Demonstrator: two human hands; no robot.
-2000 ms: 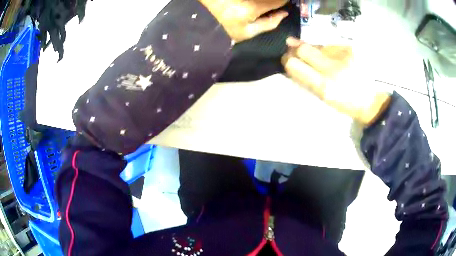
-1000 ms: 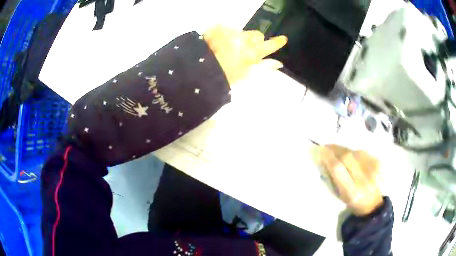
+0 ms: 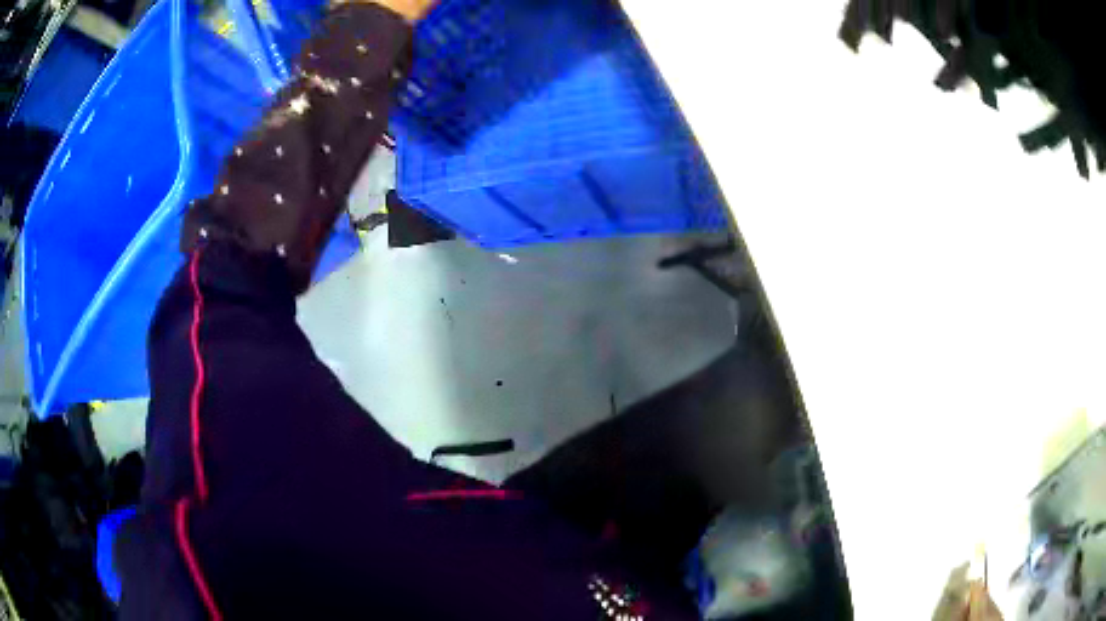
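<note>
My left arm in its star-dotted sleeve reaches up over the blue crates. Only a sliver of my left hand [image 3: 406,5] shows at the top edge; its fingers and anything in them are cut off. A blue crate [image 3: 534,182] with ribbed, perforated sides stands right of that sleeve. Another blue crate [image 3: 109,206] is at the left. Only a small part of my right hand [image 3: 969,597] shows on the white table at the bottom edge; whether it holds anything cannot be told.
The white table [image 3: 837,279] curves down the right side. A bundle of black strips [image 3: 1031,55] lies at its upper right. Blurred small metal parts [image 3: 1055,558] show at the lower right. Grey floor [image 3: 522,328] lies between the crates and my lap, with a small black bar [image 3: 475,449] on it.
The view has swung left to the crates. My left hand has left the table and the dark fabric and is now over the crates. The fabric and machine head are out of view.
</note>
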